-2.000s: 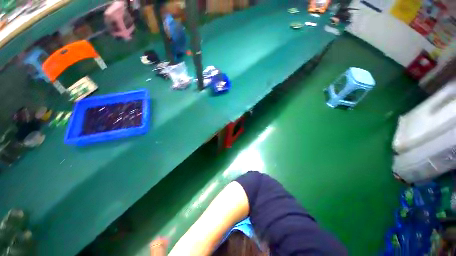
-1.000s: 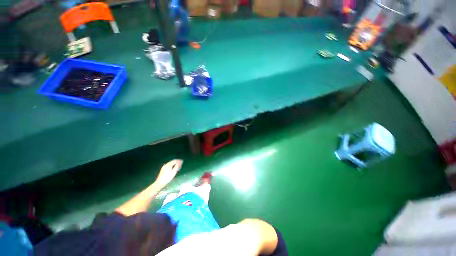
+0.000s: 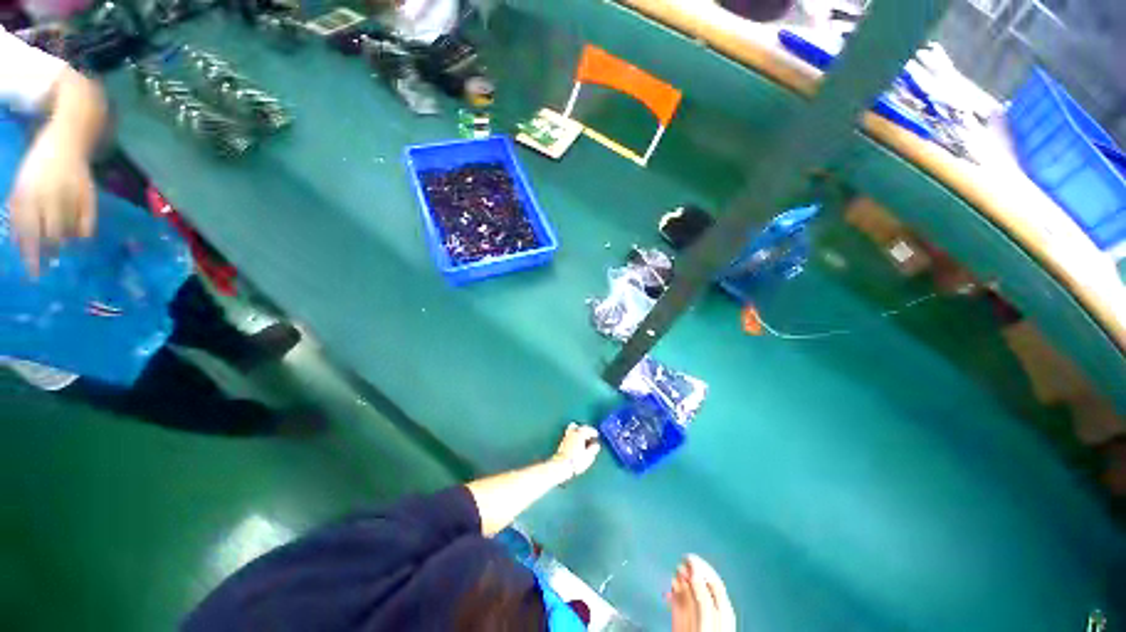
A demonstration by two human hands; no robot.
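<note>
A small blue bin (image 3: 642, 433) with dark parts in it sits on the green bench (image 3: 852, 494). My left hand (image 3: 575, 452) is at the bin's near left side, its fingers curled. A small dark spot shows at the fingertips, but I cannot tell whether it is something held. My right hand (image 3: 701, 595) is low in the picture, cut off by the bottom edge. It is blurred, with thumb and fingers apart and nothing seen in it. Clear bags of parts (image 3: 671, 389) lie against the bin's far side.
A large blue bin (image 3: 540, 258) holds dark parts. A dark post (image 3: 741, 198) rises beside more clear bags (image 3: 624, 304). An orange-backed chair (image 3: 630, 80) stands beyond the bench. Another person's hand (image 3: 53, 198) and blue apron (image 3: 99, 290) are at the left. A shelf (image 3: 790, 72) holds blue bins.
The view has swung round and closer to the bench. My left hand has come up from beside my body to the small blue bin. Another person now shows at the left.
</note>
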